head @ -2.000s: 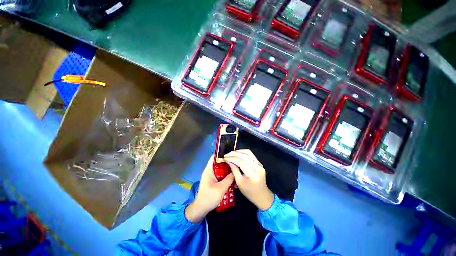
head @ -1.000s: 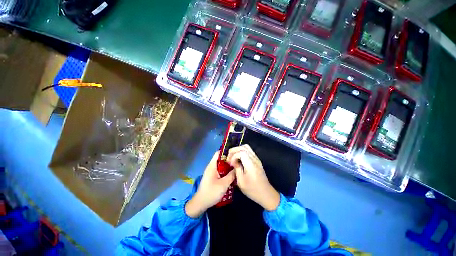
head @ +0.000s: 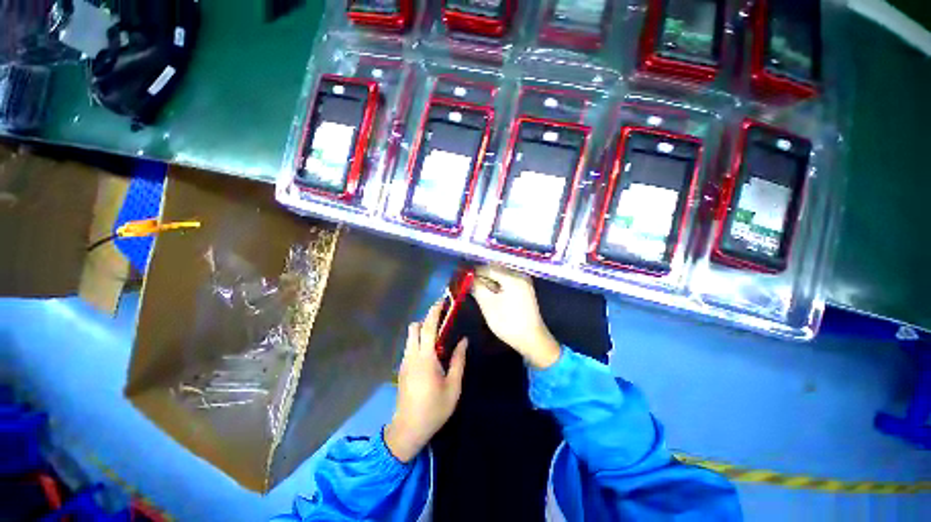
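Note:
A red flip phone (head: 453, 314) is held over my lap, seen mostly from its edge. My left hand (head: 427, 385) is closed around its lower part. My right hand (head: 508, 310) is at the phone's upper end, fingers bent; whether it touches the phone or holds a thin strip cannot be told. The clear blister tray (head: 449, 243) lies on the bench just beyond my hands. Its near row holds several red-rimmed phones (head: 539, 194) with dark and white-green faces.
An open cardboard carton (head: 204, 336) with tangled tan scrap (head: 296, 316) and clear film stands left of my knees. An orange-yellow tool (head: 153, 227) is at its edge, by a blue basket (head: 138, 209). A black bundle (head: 138, 71) lies on the green bench (head: 240, 87).
The phone has turned edge-on and looks shorter, and its keypad no longer shows. My right hand has moved up to the phone's top, apart from my left. The view has shifted over the tray.

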